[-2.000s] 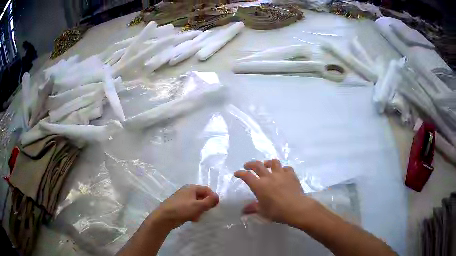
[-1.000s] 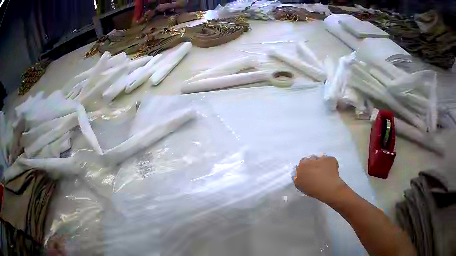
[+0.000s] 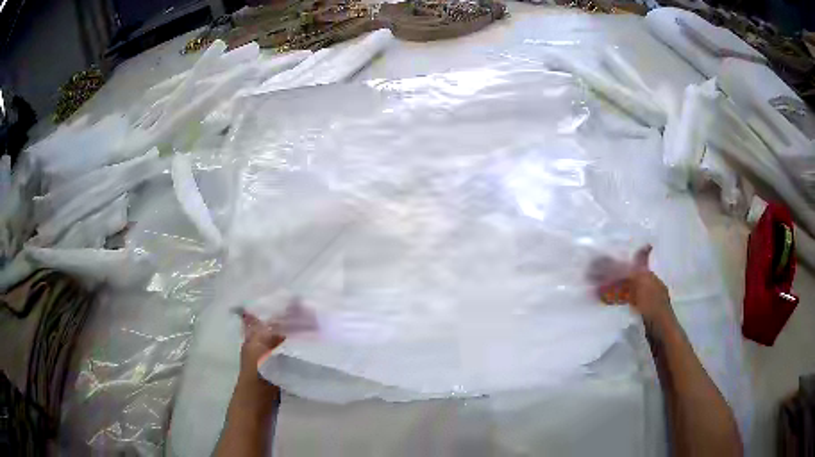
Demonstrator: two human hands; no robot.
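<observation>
A large clear polybag is spread open over the work mat, its near edge curved and raised. A pale, flat piece, wrapped in thin white sheet, shows below the bag's near edge. My left hand holds the bag's near left side, fingers partly behind the film. My right hand holds its right side, thumb up, with fingers seen blurred through the film.
A red tape dispenser stands at the right. White stuffing rolls are heaped at the left; more rolls lie at the right back. A brown tote stack is at the left edge. Shiny polybags lie beside the mat.
The polybag is now spread across the mat between both hands. My left hand has come up into view, and my right hand has moved slightly right. The view has shifted left.
</observation>
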